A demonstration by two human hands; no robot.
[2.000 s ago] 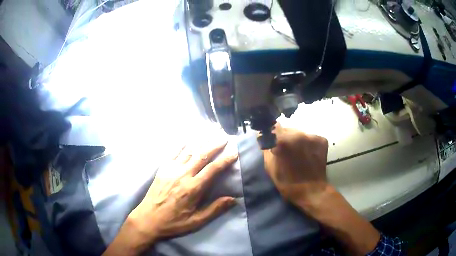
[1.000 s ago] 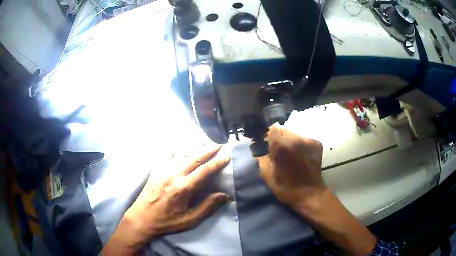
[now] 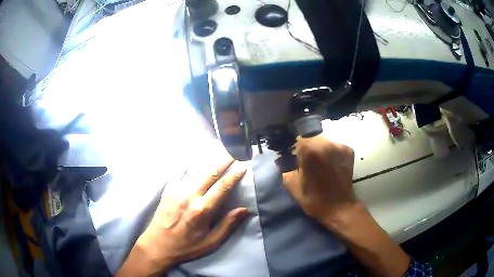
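A garment panel lies under the sewing machine head, light grey on the left and dark grey on the right of a straight seam. The seam runs up to the presser foot and needle area. My left hand lies flat on the light grey part, fingers spread and fingertips just below the needle area. My right hand is curled at the dark grey part's right edge, close to the dark metal parts; its fingertips are partly hidden, so I cannot tell whether it grips the cloth.
Red-handled snips lie under the machine arm. A wide black strap wraps the arm. Dark cloth is heaped at the left. The machine table extends to the right. Lamp glare hides the area left of the machine head.
The camera view shifts slightly between frames. Both hands keep nearly the same place and pose beside the needle area. No clear movement of the panel shows.
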